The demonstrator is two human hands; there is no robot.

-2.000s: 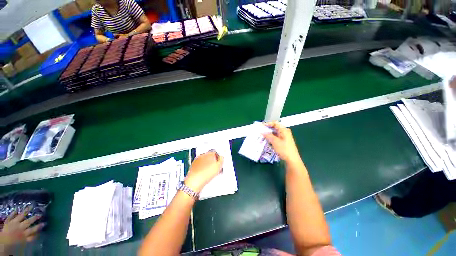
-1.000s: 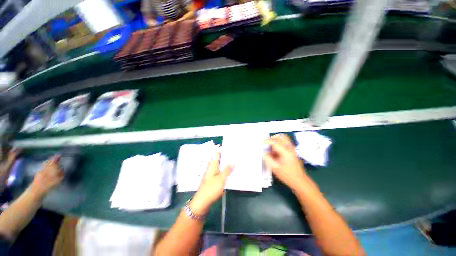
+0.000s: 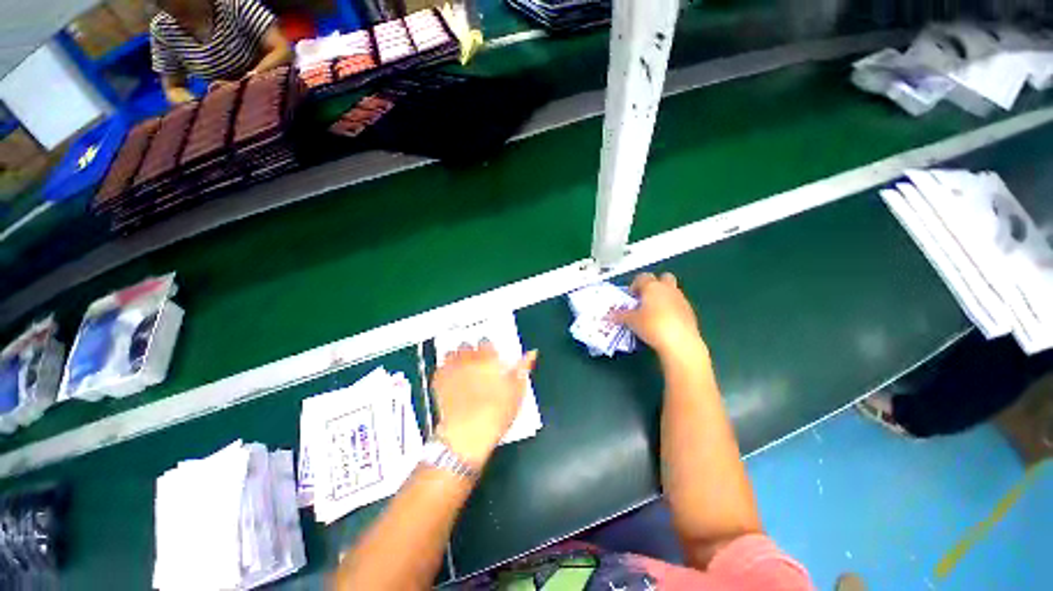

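Small insert cards [image 3: 602, 319] lie in a loose pile beside the foot of the white post. My right hand [image 3: 663, 314] is on the right side of this pile, its fingertips touching a card; whether it grips one is unclear. My left hand [image 3: 477, 393] lies over the white leaflet pile [image 3: 522, 418], fingers spread at its upper part, thumb out to the right; what is under the palm is hidden. Left of it are printed collated sets [image 3: 356, 453] in an uneven pile. A thick stack of white papers [image 3: 208, 520] lies further left.
A white frame post [image 3: 629, 139] rises at the rail [image 3: 739, 219]. Packed trays [image 3: 121, 337] sit on the belt at left, more at upper right. Large papers [image 3: 981, 254] lie at right. A shiny black bundle is at lower left. A person in a striped top sits beyond stacked component trays [image 3: 196, 139].
The view swung left and back. Since one second ago, my right hand has moved from the leaflet pile to the small cards. My left hand now lies over the leaflet pile.
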